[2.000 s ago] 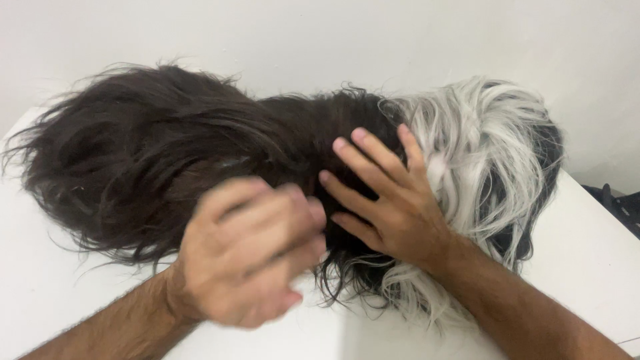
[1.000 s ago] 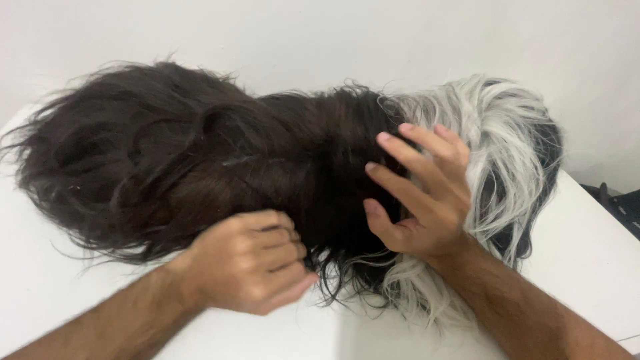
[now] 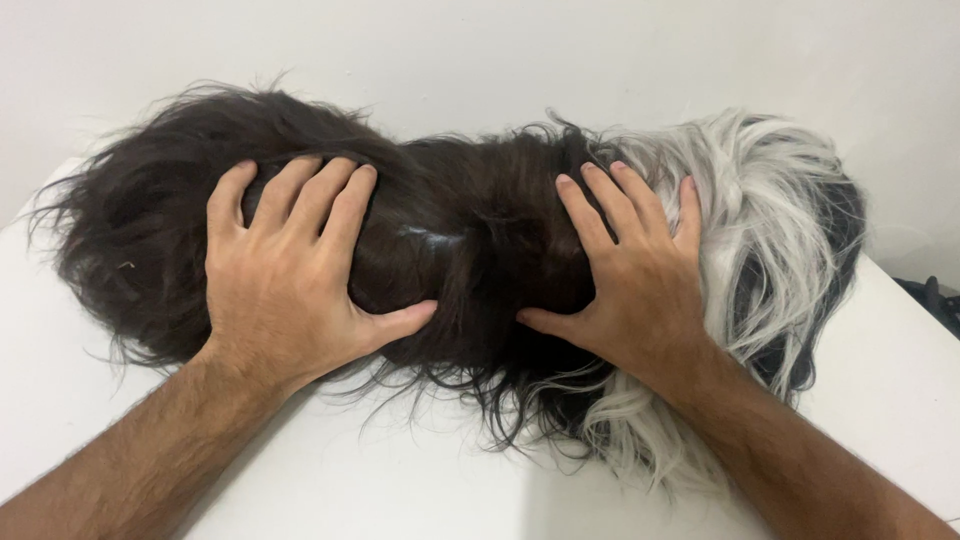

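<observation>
A long heap of dark brown hair, which looks like wigs (image 3: 465, 247), lies across a white table. At its right end is a pale grey-white wig or hairpiece (image 3: 757, 195) with black hair beneath and beside it. My left hand (image 3: 285, 270) rests palm down on the left part of the dark hair, fingers spread. My right hand (image 3: 637, 277) lies spread where the dark hair meets the grey strands. Both thumbs point toward the middle, with dark hair between them. What lies under the hair is hidden.
The white tabletop (image 3: 420, 465) extends below and around the hair. Behind it rises a pale wall (image 3: 480, 60). Beyond the table's right edge is a partly visible black object (image 3: 930, 300).
My left hand, closed at the heap's near edge a second ago, has moved up and left and now lies spread on the dark hair. My right hand has flattened onto the hair.
</observation>
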